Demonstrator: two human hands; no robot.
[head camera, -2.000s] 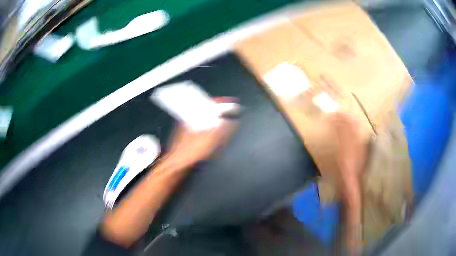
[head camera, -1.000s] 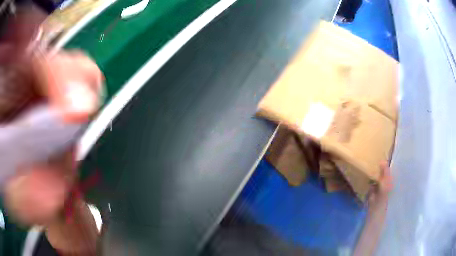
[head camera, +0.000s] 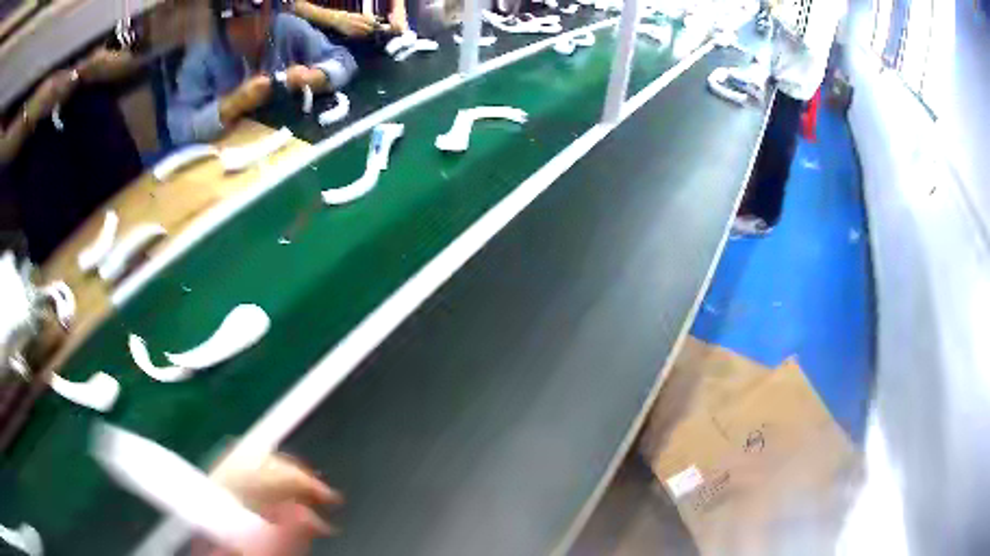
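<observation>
My left hand is at the bottom left, blurred and cut off by the lower edge, over the white rail. It holds a long white plastic piece that points up and left over the green belt; blur hides its exact shape. My right hand is out of the picture. On the green conveyor belt lie a white hooked housing assembly near the left, another with a blue strip and a further one beyond.
A brown carton lies on the blue floor at the right. The dark bench surface runs beside the white rail. Seated people work opposite, one in blue sleeves. A person stands at the far right end. White posts rise from the rails.
The view has swung up along the line. The carton, touched by my right hand a second ago, now lies lower by the bench; that hand has left view. My left hand has moved lower.
</observation>
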